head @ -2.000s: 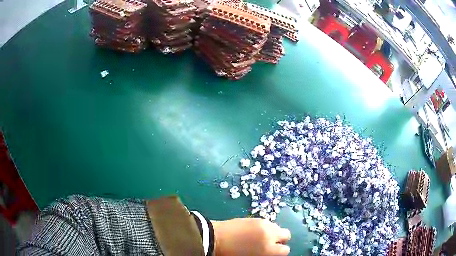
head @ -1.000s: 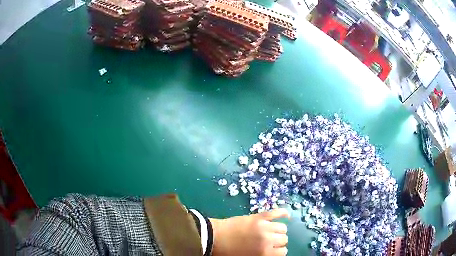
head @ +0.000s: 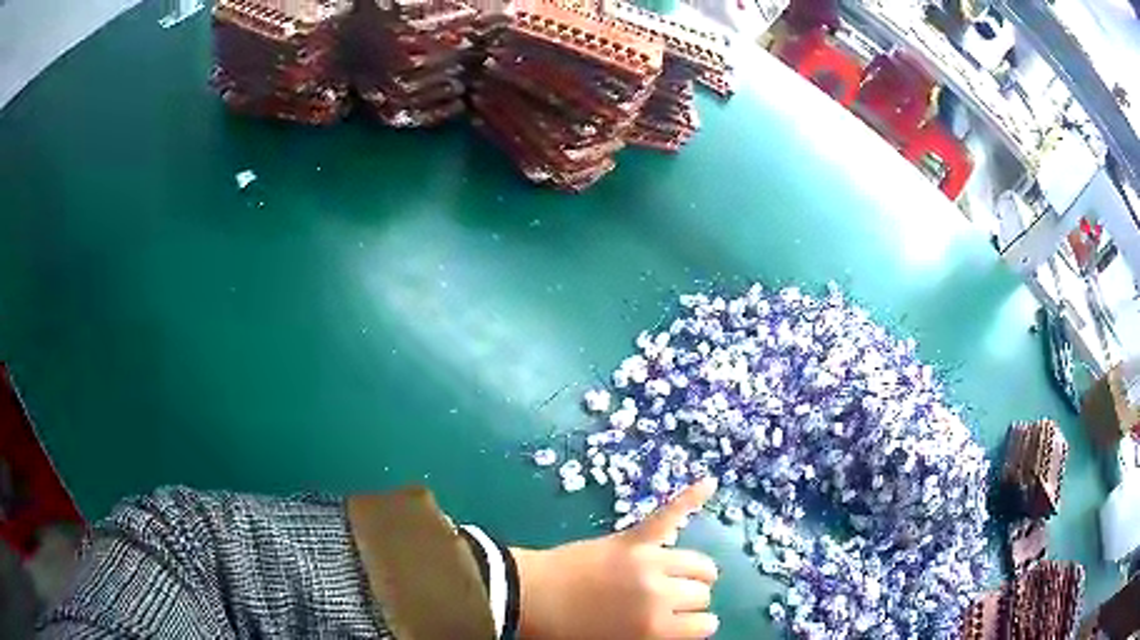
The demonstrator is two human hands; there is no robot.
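My left hand reaches in from the lower left, in a checked sleeve with a brown cuff and wristbands. One finger is stretched out, its tip at the near left edge of the heap of small white components with purple-blue leads. The other fingers are bent, at the bottom of the picture. Whether they hold anything is hidden. A few white components lie loose at the heap's left edge. My right hand is out of the picture.
Tall stacks of reddish-brown slotted plates stand at the green table's far side. More brown plates stand at the right, beside the heap. A small white piece lies far left. Red stools are beyond the table.
The outstretched finger has extended up and right to the heap's edge, while the hand stays low in the picture. The whole view has shifted slightly.
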